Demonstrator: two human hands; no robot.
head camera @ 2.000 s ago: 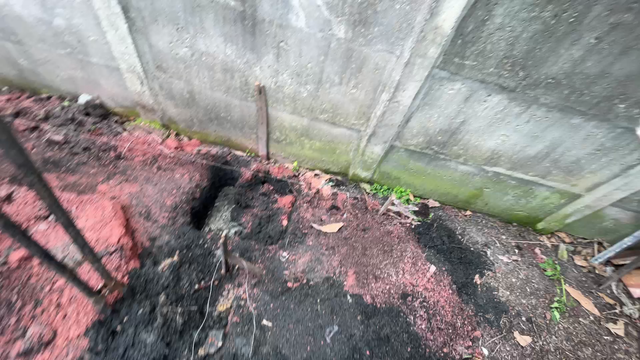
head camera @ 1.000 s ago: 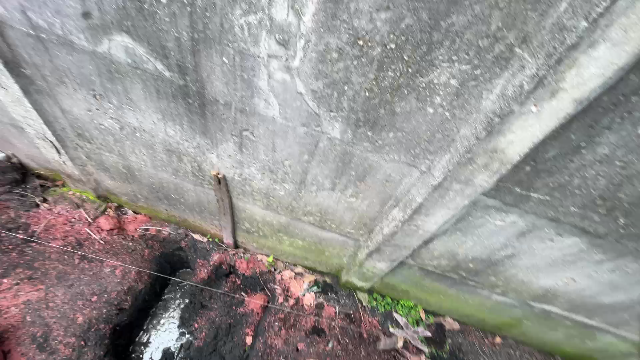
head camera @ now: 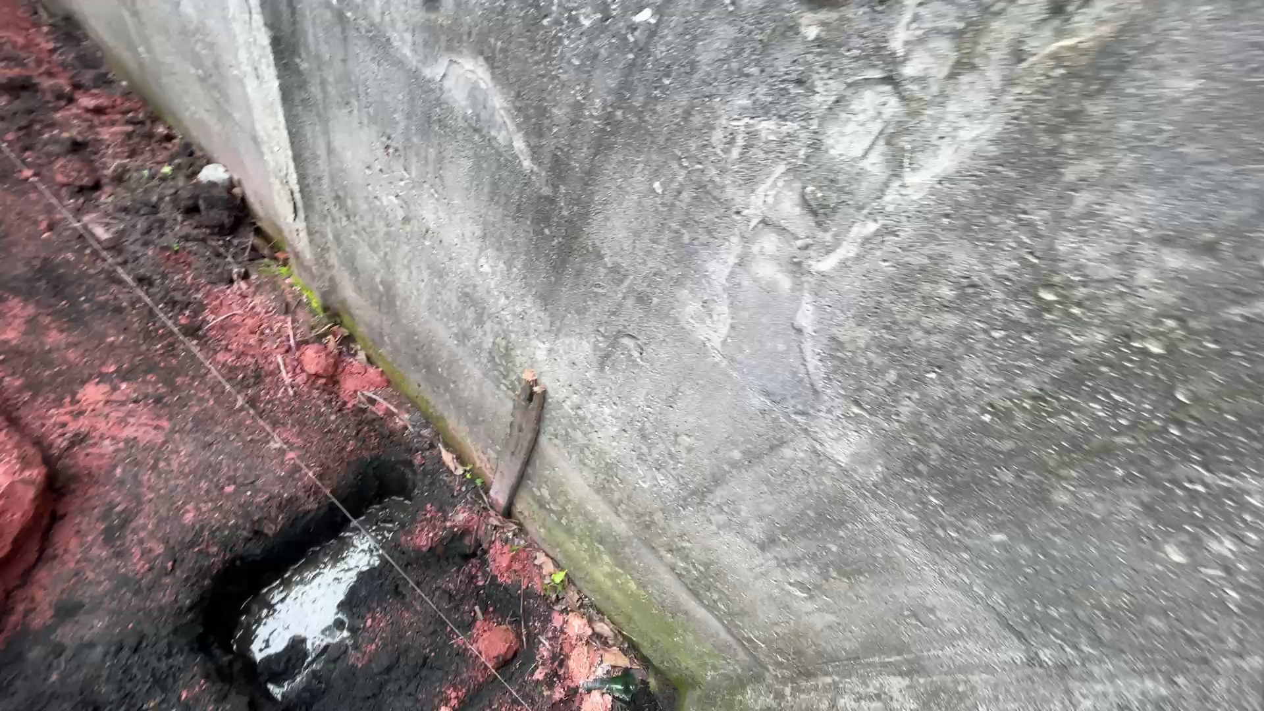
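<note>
Neither of my hands is in view. A rough grey concrete wall (head camera: 790, 346) fills the middle and right, with green growth along its foot. Against it leans a short wooden stake (head camera: 518, 444), its lower end at the soil. Left of the stake, a hole in black soil holds water (head camera: 311, 592) that reflects the light. A thin taut string (head camera: 247, 410) runs slantwise over the ground and across the hole.
Red and black soil (head camera: 148, 494) covers the ground at the left, with a large red clod (head camera: 18, 499) at the left edge. A smaller red lump (head camera: 496, 643) lies right of the hole. A whitish stone (head camera: 214, 175) sits near the wall, upper left.
The view has swung and moved closer to the wall. The dark rods seen at the left two seconds ago are out of view.
</note>
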